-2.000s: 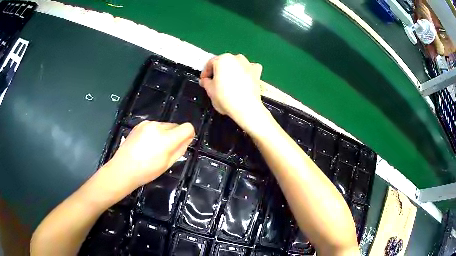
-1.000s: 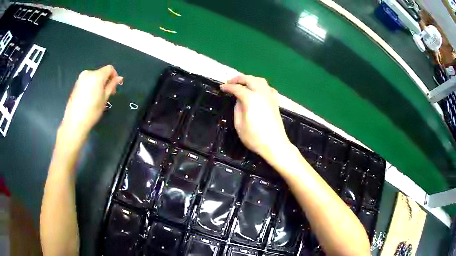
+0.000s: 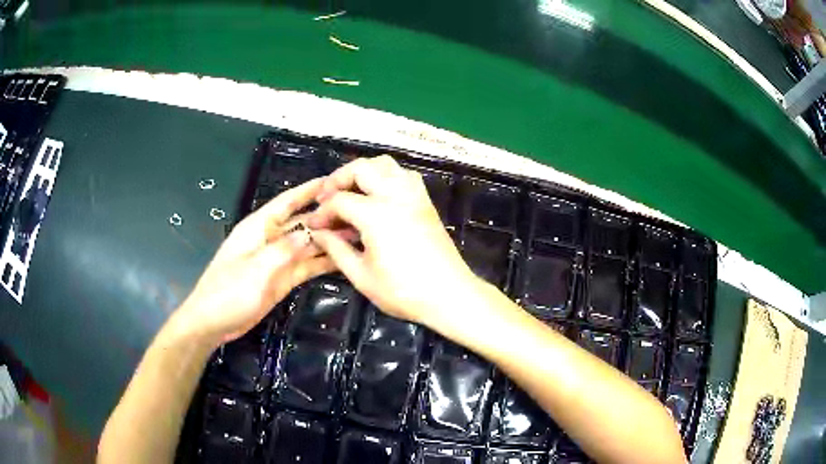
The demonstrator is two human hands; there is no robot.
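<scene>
My left hand and my right hand meet with pinched fingertips above the upper left cells of the large black blister tray. A tiny pale piece, which looks like a small ring, shows at my left fingertips. Whether my right fingers also hold something is hidden. Three small pale rings, one of them here, lie on the dark mat left of the tray.
A cardboard sheet with a pile of small dark components lies at the right. A white cut-out frame and another black tray are at the far left. The green conveyor with thin pale strips runs beyond the pale bench edge.
My left hand has moved from the mat at the left to my right hand, which has come left from the tray's far edge. Three rings now show on the mat. The view has shifted.
</scene>
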